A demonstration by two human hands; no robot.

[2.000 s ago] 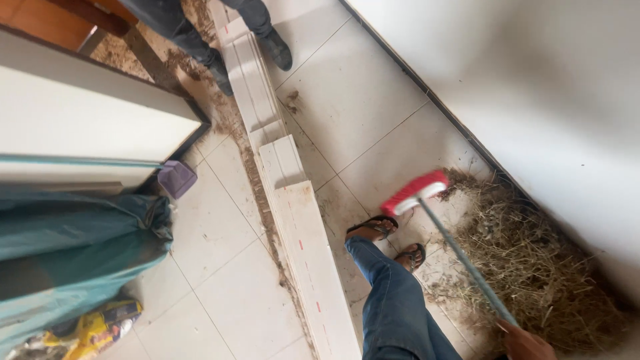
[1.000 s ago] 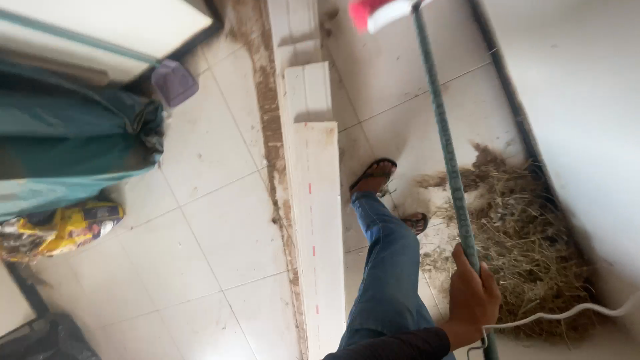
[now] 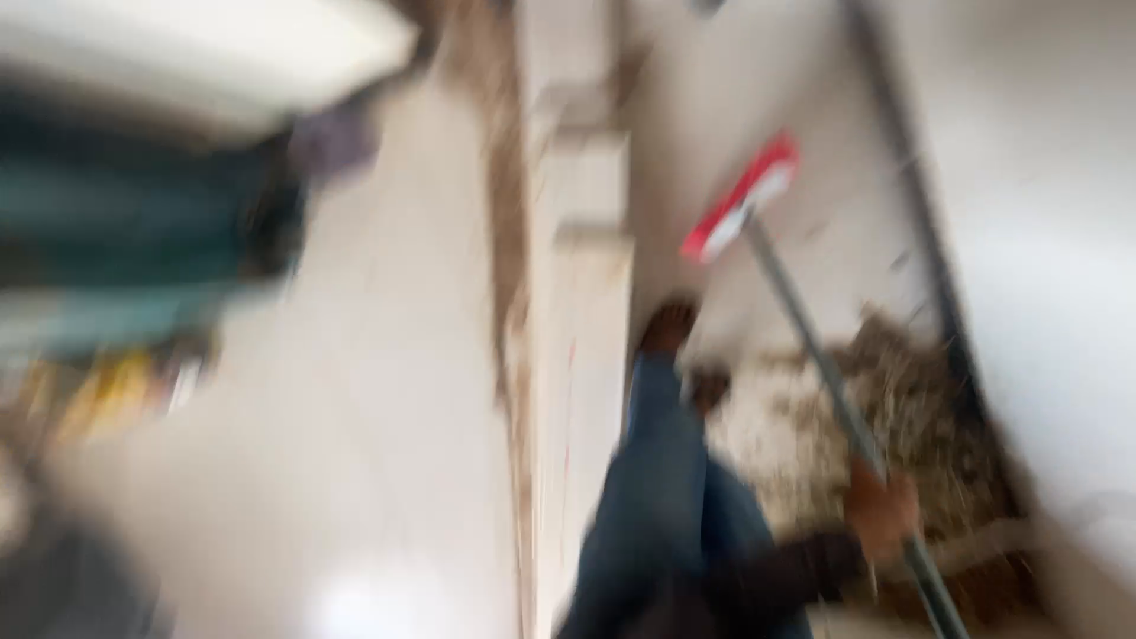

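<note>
My left hand [image 3: 881, 510] is closed around the grey-green handle [image 3: 821, 359] of a broom, low at the right. Its dark-sleeved forearm reaches across from the left, over my jeans. The broom's red and white head [image 3: 741, 200] is above my sandalled feet, over the tiled floor. Whether it touches the floor cannot be told through the blur. A heap of dry straw [image 3: 914, 417] lies behind the handle, along the wall. My right hand is not in view.
Long white boards [image 3: 590, 373] run beside my feet, with brown debris [image 3: 508, 204] along them. To the left are teal sheeting [image 3: 133, 231], a purple dustpan [image 3: 335, 140] and a yellow bag [image 3: 106, 395]. A wall [image 3: 1047, 266] stands at the right.
The broom head, at the top edge one second ago, is now lower and wholly in view. The handle's slant has shifted. A person's legs seen two seconds ago at the top are out of view.
</note>
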